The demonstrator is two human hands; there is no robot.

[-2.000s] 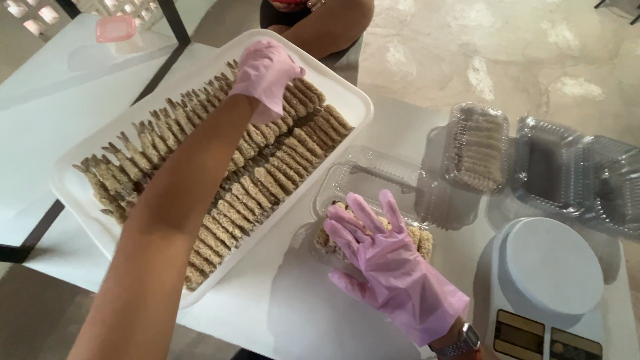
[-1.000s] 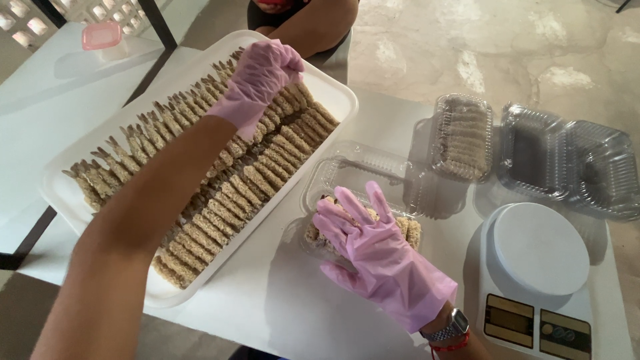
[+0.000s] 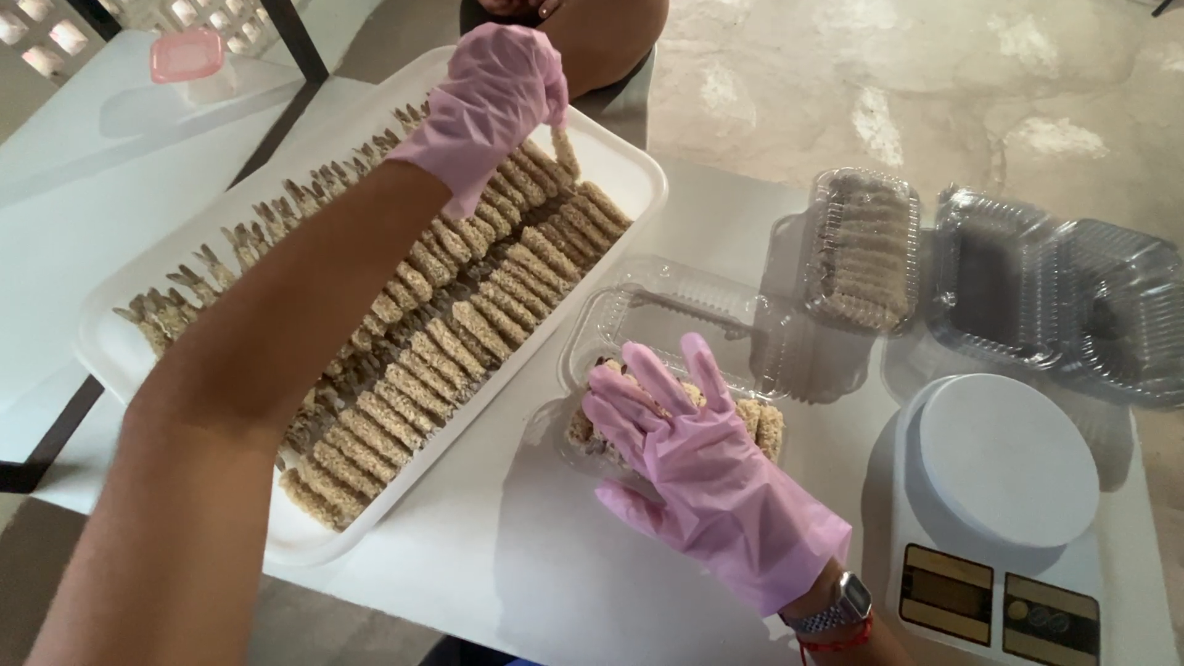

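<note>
Rows of breaded shrimp (image 3: 435, 356) lie in a large white plastic tray (image 3: 647, 176). My left hand (image 3: 499, 102), in a pink glove, is over the tray's far end, its fingers closed on one breaded shrimp (image 3: 565, 153) that hangs nearly upright. My right hand (image 3: 689, 453), also gloved in pink, rests palm down with fingers spread over breaded shrimp (image 3: 763, 425) in a clear plastic clamshell container (image 3: 675, 296). That container's lid lies open on the far side. The hand hides much of its contents.
A closed clear container of breaded pieces (image 3: 865, 250) stands beyond my right hand. An open clamshell (image 3: 994, 277) lies right of it. A white kitchen scale (image 3: 1008, 462) stands at the right. A pink-lidded tub (image 3: 187, 57) is at the far left. Another person (image 3: 601, 37) sits past the tray.
My left hand has come up from the shrimp rows, and a single shrimp now shows hanging from its fingers. My right hand stays over the open container.
</note>
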